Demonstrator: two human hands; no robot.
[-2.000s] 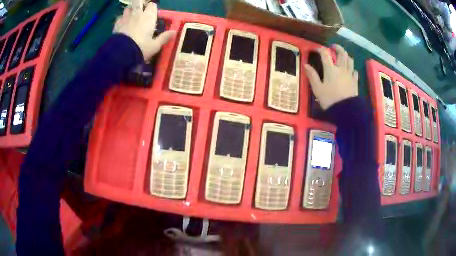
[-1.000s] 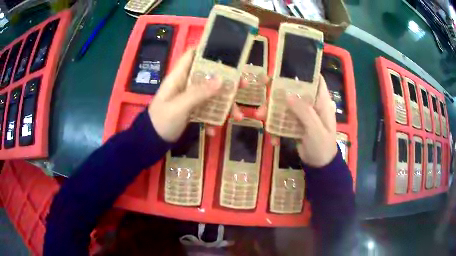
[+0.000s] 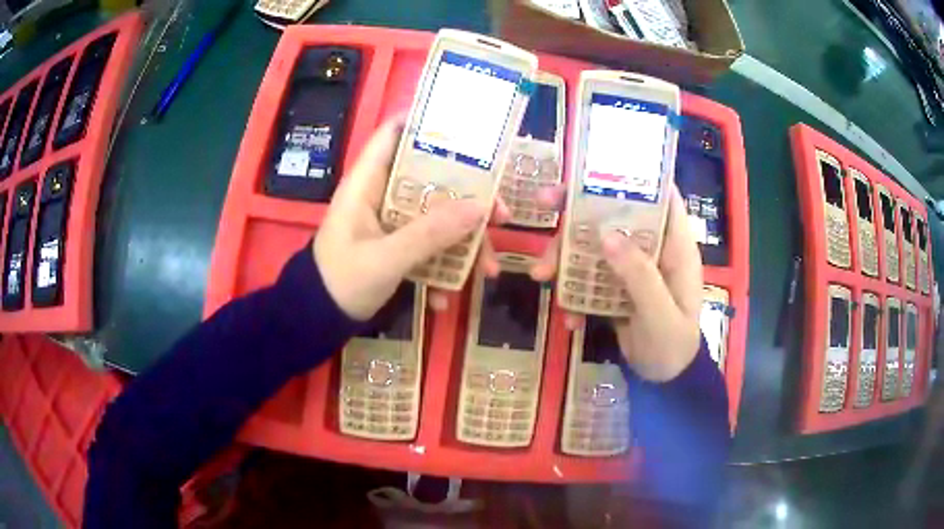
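Observation:
My left hand [image 3: 388,227] holds a gold keypad phone [image 3: 466,114] upright, its thumb on the keys below a lit white and blue screen. My right hand [image 3: 647,279] holds a second gold keypad phone [image 3: 625,139], its thumb near the round key; that screen is lit white with a blue top and a reddish strip. Both phones are above the central red phone tray [image 3: 254,258]. In the tray several gold phones lie face up, one of them [image 3: 502,351] between my forearms. A black phone back [image 3: 316,124] lies in the upper left pocket, another [image 3: 704,181] at the upper right.
A left red tray [image 3: 78,196] holds phone backs. A right red tray [image 3: 818,279] holds gold phones, with a dark marker pen [image 3: 790,300] beside it. A blue pen [image 3: 184,72] and part of a set-aside phone [image 3: 287,9] lie at upper left. A cardboard box [image 3: 714,36] stands beyond.
My hands have gone from the tray's upper outer pockets to holding two phones over its middle. Both held screens, dark a second ago, are lit. Phone backs now show in those outer pockets.

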